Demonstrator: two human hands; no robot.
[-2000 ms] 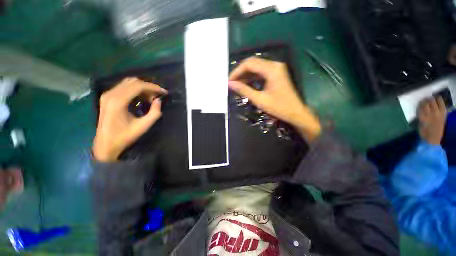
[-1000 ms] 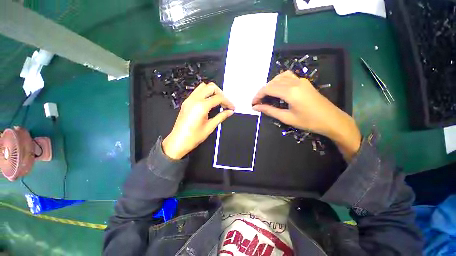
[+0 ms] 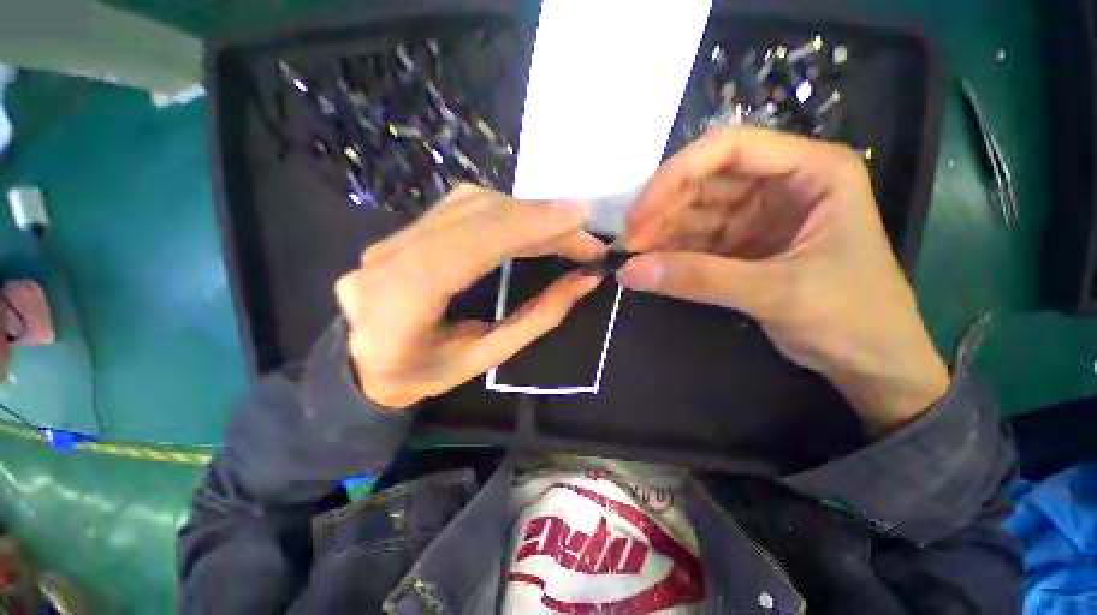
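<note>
My left hand (image 3: 463, 288) and my right hand (image 3: 782, 246) meet over the tray's middle. Their fingertips pinch a small black part (image 3: 612, 260) between them; its details are hidden by the fingers. A small greyish translucent piece (image 3: 611, 214) shows just above it, between the fingers. The long white strip (image 3: 608, 96) runs away from me behind the hands. Its lower end is a black rectangle with a thin white border (image 3: 547, 388), partly covered by my hands. Small black parts lie piled on the left (image 3: 397, 126) and on the right (image 3: 804, 87) in the black tray (image 3: 232, 240).
Tweezers (image 3: 989, 154) lie right of the tray. Another dark tray's edge (image 3: 1061, 216) is at far right, with a person's blue sleeve (image 3: 1059, 517) below. A pale post (image 3: 108, 54), a white plug (image 3: 27, 208) and part of a pink fan (image 3: 27, 315) are at left.
The view has come closer to the tray. My fingertips, apart over the white strip one second ago, now meet and hold a small black part between them.
</note>
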